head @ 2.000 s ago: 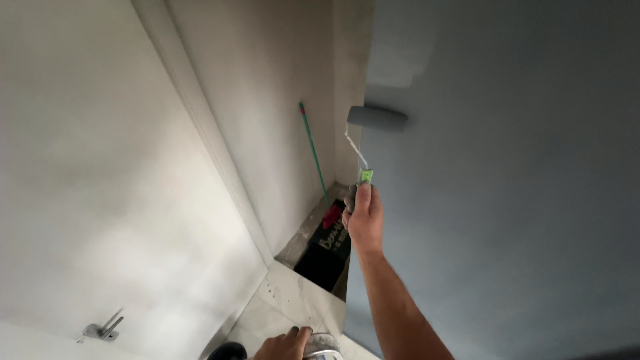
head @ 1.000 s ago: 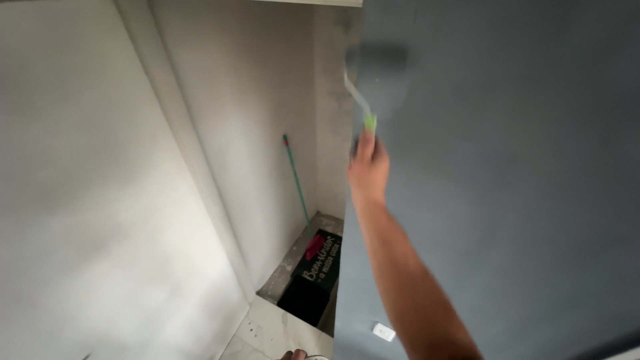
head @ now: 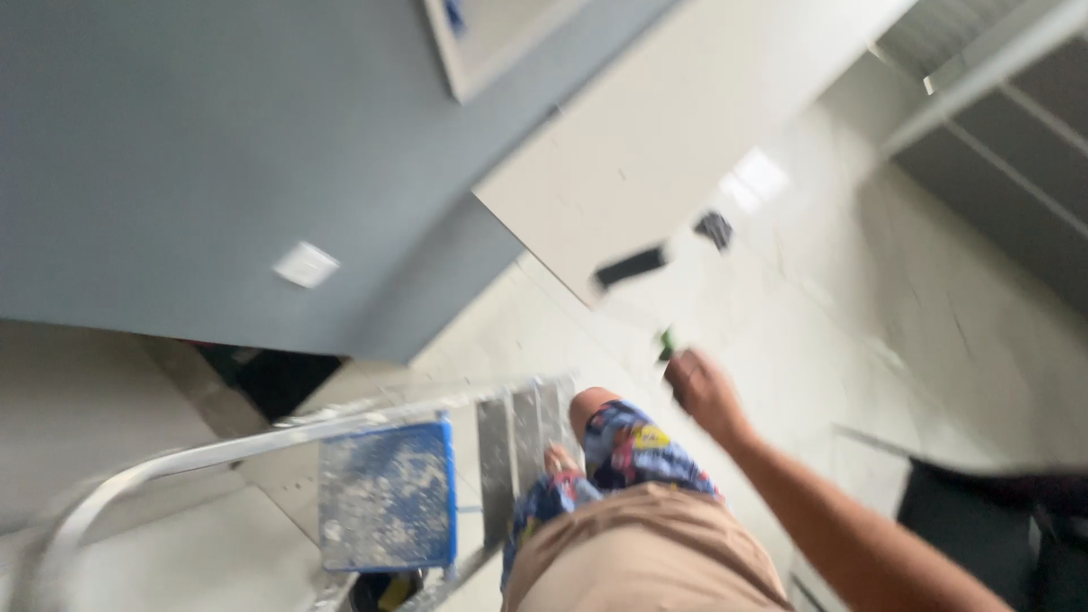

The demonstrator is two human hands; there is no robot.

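Observation:
My right hand point(head: 701, 387) is closed on the green handle point(head: 665, 343) of a paint roller, right of my legs. The roller's dark sleeve point(head: 630, 267) is beyond the hand, over the pale floor and the edge of a light board or counter. My left hand is not in view. A paint-spattered metal stepladder point(head: 297, 438) with a blue tray or platform point(head: 387, 497) stands at the lower left. The blue-grey wall point(head: 170, 170) at the upper left carries a white switch plate point(head: 306, 264).
A light counter or board point(head: 612, 161) juts from the wall. A dark crumpled thing point(head: 714, 230) lies near it. Dark panels point(head: 1003, 170) stand at the upper right, and a dark piece of furniture point(head: 969, 527) at the lower right. A black mat point(head: 289, 378) shows beyond the wall's edge.
The view has swung strongly round and down. My right hand has brought the roller away from the blue-grey wall, where it was earlier. My left hand, seen low in the earlier frames, has gone out of view.

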